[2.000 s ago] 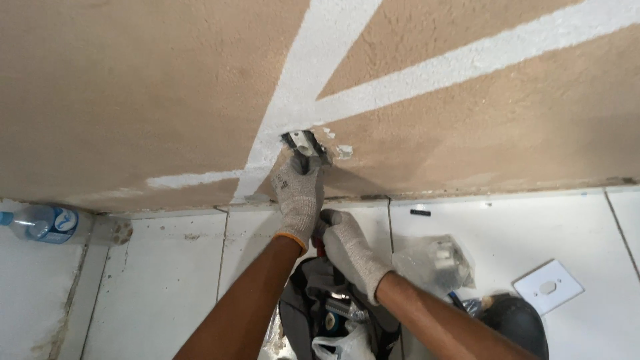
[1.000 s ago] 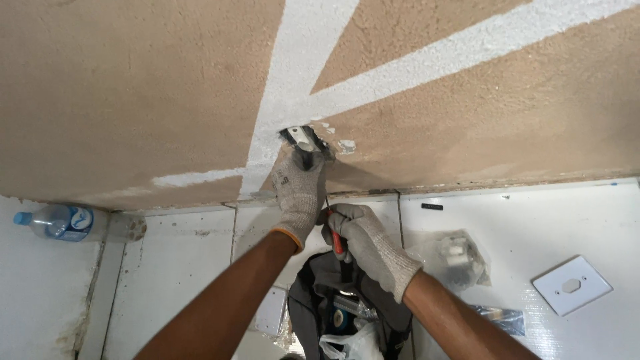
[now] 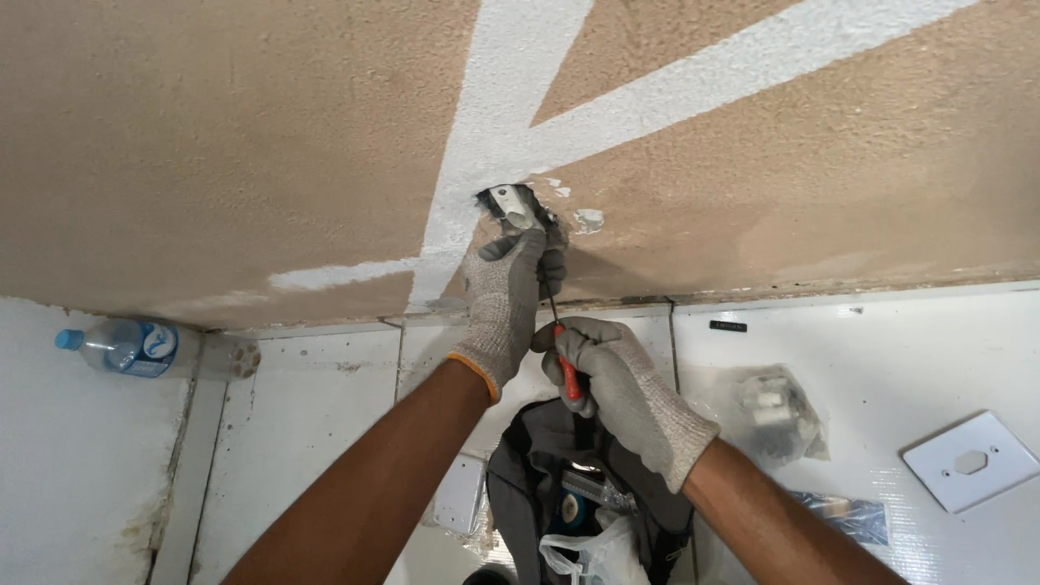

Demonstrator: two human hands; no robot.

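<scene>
My left hand (image 3: 512, 284), in a grey-palmed knit glove, grips a white outlet module on a metal bracket (image 3: 513, 205) at a rough opening low in the beige wall. Its wires, if any, are hidden. My right hand (image 3: 613, 370), gloved alike, holds a screwdriver with a red handle (image 3: 568, 370). The thin shaft points up to the underside of the module, where my left fingers hide the tip. Below the hands a dark tool bag (image 3: 520, 479) lies unzipped, with a tape roll and a white plastic bag inside.
A white wall plate (image 3: 975, 463) with a central hole lies at right. Nearer are a clear bag of parts (image 3: 772, 410), a small black strip (image 3: 728, 326) and a blue packet (image 3: 845, 516). A plastic bottle (image 3: 134, 347) lies at left. A white box (image 3: 460, 491) sits beside the tool bag.
My right hand has come up from over the tool bag with the red-handled screwdriver, whose shaft now reaches the module. My left hand has stayed at the wall opening.
</scene>
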